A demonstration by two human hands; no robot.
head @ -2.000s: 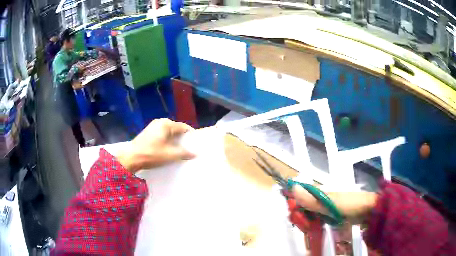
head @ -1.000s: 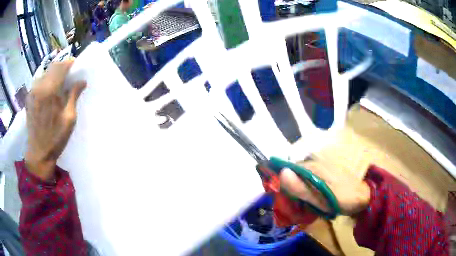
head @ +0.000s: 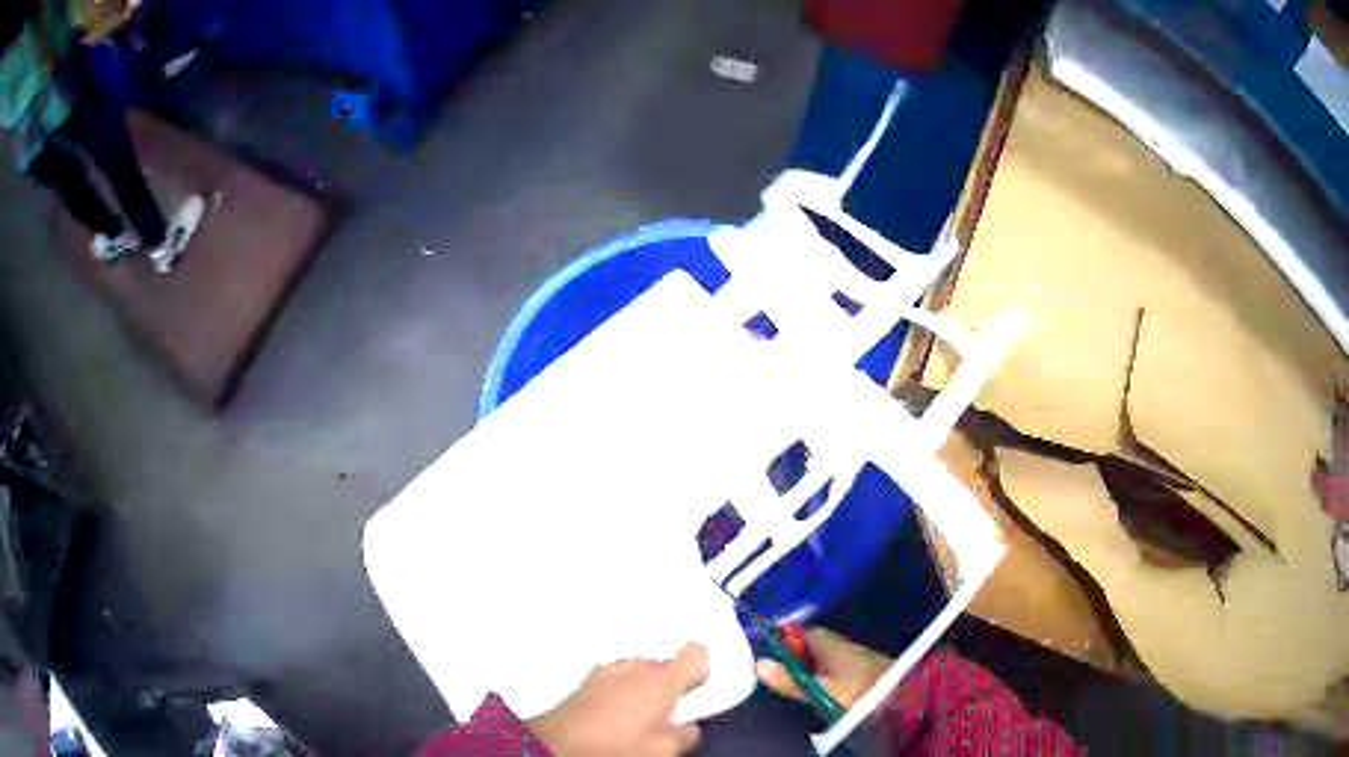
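Note:
The white sheet material [head: 562, 503] lies over the blue scrap bin [head: 570, 303], solid at the left with a holed, strip-like waste web [head: 925, 510] at its right. My left hand [head: 629, 703] grips the sheet's near edge. My right hand [head: 829, 673] is beside it, partly behind the white web, and holds the scissors [head: 799, 666] with green and red-orange handles. The blades are mostly hidden at the sheet's edge, so I cannot tell if they are apart.
The press bed at the right has a torn, slit cardboard covering [head: 1080, 252]. A person's legs and white shoes [head: 175, 234] show at upper left beside a brown mat [head: 222, 274]. A blue machine base [head: 400, 59] stands at the top. Grey floor lies between.
The view has tipped down to the floor and bin. The sheet has come down from upright to over the bin. My left hand has moved from the far left edge to the near edge.

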